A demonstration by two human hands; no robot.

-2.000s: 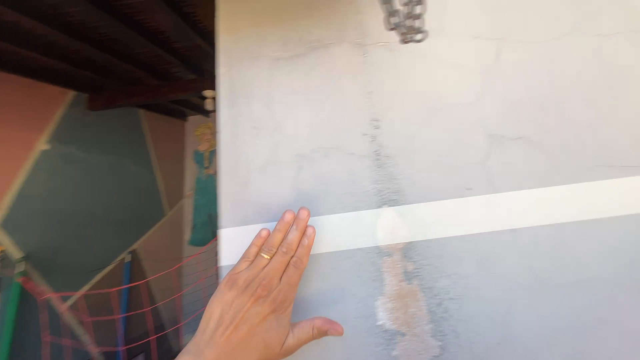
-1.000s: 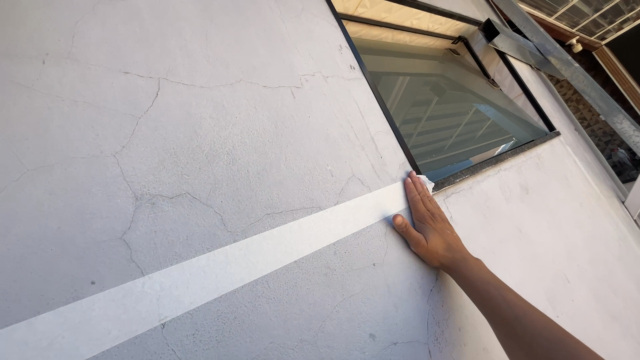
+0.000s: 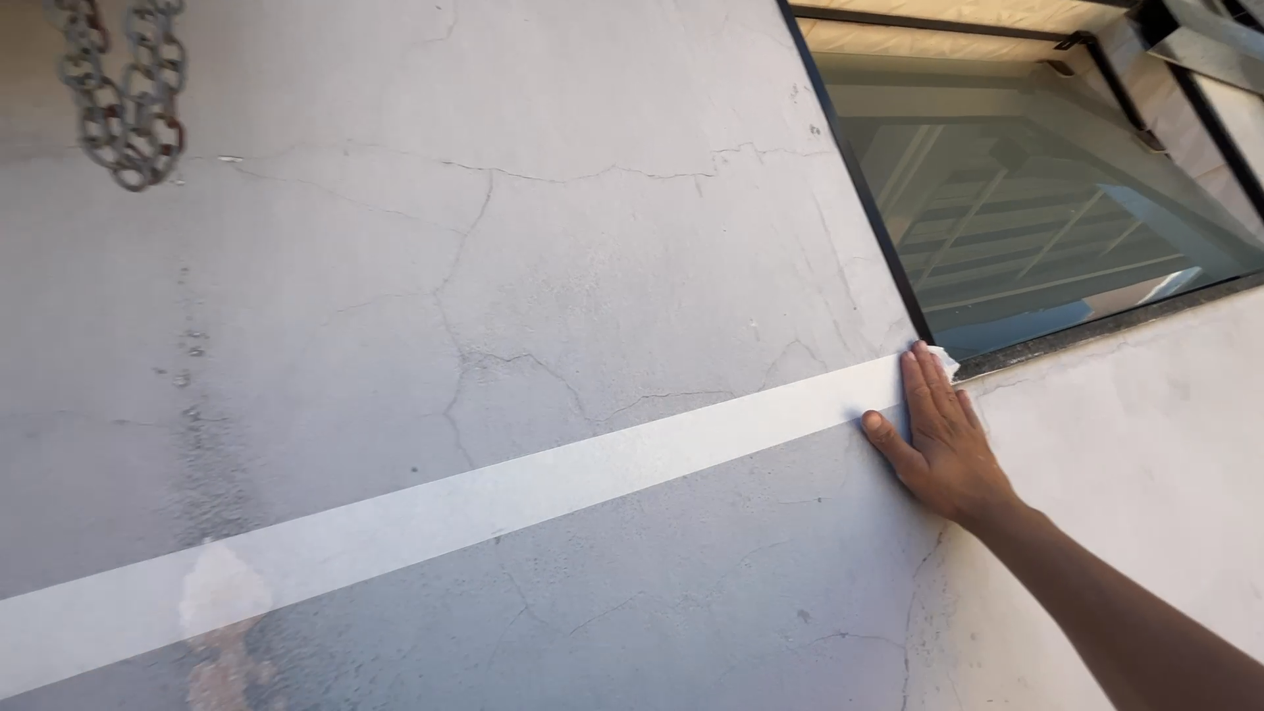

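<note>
A long strip of white masking tape (image 3: 553,472) runs slantwise across a cracked, pale painted wall (image 3: 612,267), rising from the lower left to the lower corner of a window (image 3: 1037,197). My right hand (image 3: 943,434) lies flat on the right end of the tape, fingertips at the window frame's corner, thumb spread to the left over the tape's lower edge. A crumpled bit of tape shows just past the fingertips. Nothing is gripped in this hand. My left hand is out of view.
A rusty metal chain (image 3: 128,118) hangs in front of the wall at the upper left. Below it, a rough peeled patch (image 3: 227,671) shows in the wall. The glass window has a dark frame and a stone sill (image 3: 1106,331). Metal bars are at the upper right.
Two seconds ago a hand with a ring lay by the tape near the wall's left edge; it is now out of view. My right hand stays at the window corner; the view has swung.
</note>
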